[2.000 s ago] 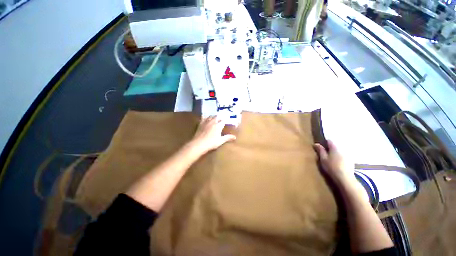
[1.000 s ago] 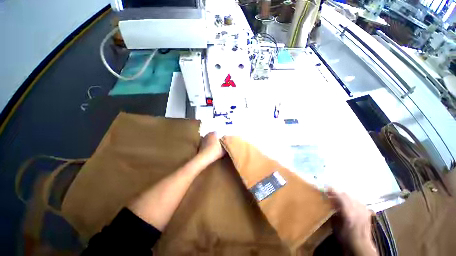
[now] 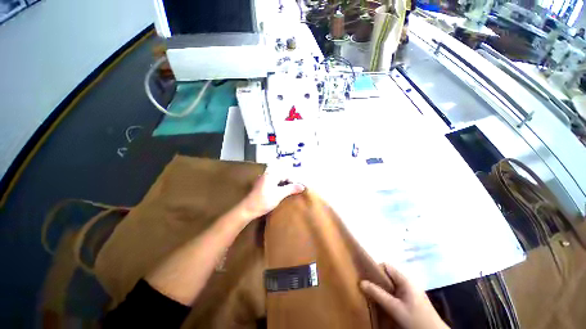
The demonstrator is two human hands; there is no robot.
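Note:
A brown bag body panel [image 3: 173, 212] spreads over the table edge and my lap. Its folded-over part shows an orange-brown face with a dark label [image 3: 292, 277] bearing pale print. My left hand [image 3: 273, 193] pinches the top edge of the panel just in front of the sewing machine head [image 3: 292, 109]. My right hand [image 3: 395, 297] grips the folded part's right edge lower down, near the table's front edge. The presser foot area [image 3: 295, 160] is just beyond my left fingertips and does not touch the panel. Thin handle loops [image 3: 80, 234] hang at the left.
Small dark items, a flat tag [image 3: 374, 160] and possible snips [image 3: 355, 150], lie on the white table [image 3: 437, 212]. Stacked brown bags [image 3: 546, 276] with looped handles are at far right. A control box [image 3: 215, 61], air hose and teal cloth [image 3: 193, 106] are behind left.
The panel's right part has come off the table under the machine and is folded over, showing the label. My right hand has moved down and inward with it; my left hand stays near the needle.

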